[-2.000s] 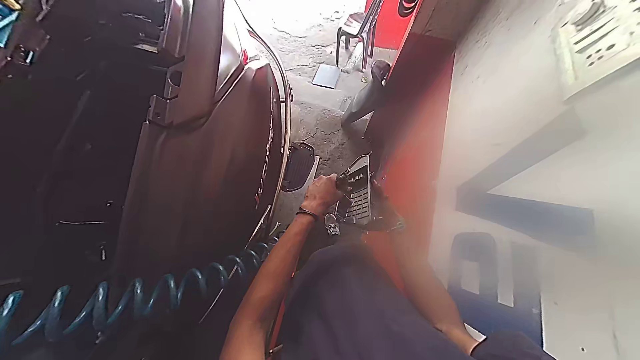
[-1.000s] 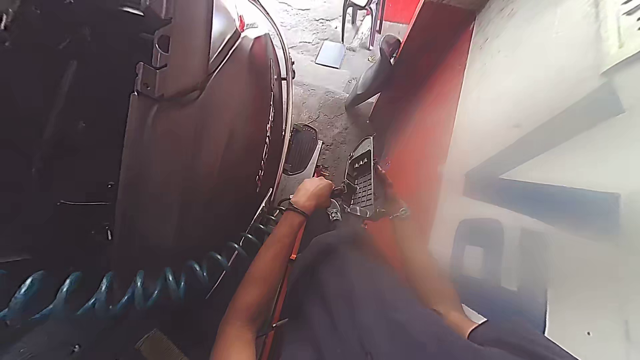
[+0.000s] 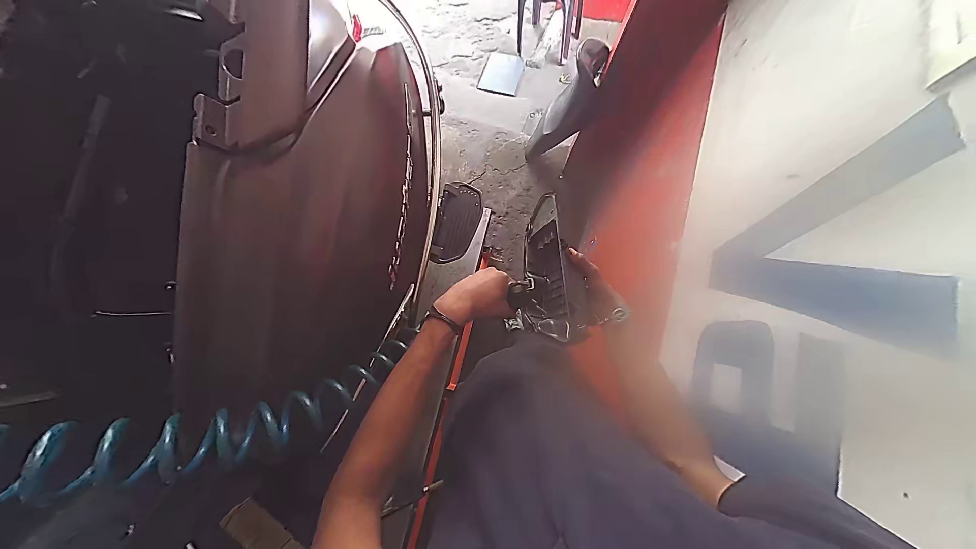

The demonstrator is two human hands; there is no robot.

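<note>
My left hand [image 3: 480, 293], with a dark band at the wrist, is closed around a small black tool [image 3: 521, 293], possibly an air blow gun. Its tip points at a dark housing-like part [image 3: 550, 274] with a ribbed inside and a pale rim. My right hand [image 3: 589, 271] holds that part from its right side, tilted on edge; most of the fingers are hidden behind it. A blue-green coiled air hose [image 3: 221, 436] runs from the lower left up towards my left forearm; where it ends is hidden.
A dark motorcycle or scooter body [image 3: 335, 198] fills the left. A black footrest plate [image 3: 460, 221] is beside it. At right stands a red and white wall [image 3: 640, 206]. Ahead are a motorcycle seat [image 3: 568, 103] leaning on the wall, a flat grey sheet [image 3: 501, 74] and chair legs [image 3: 564, 34].
The ribbed part has tilted and now shows more edge-on. My left hand has stayed close to its left side with the black tool.
</note>
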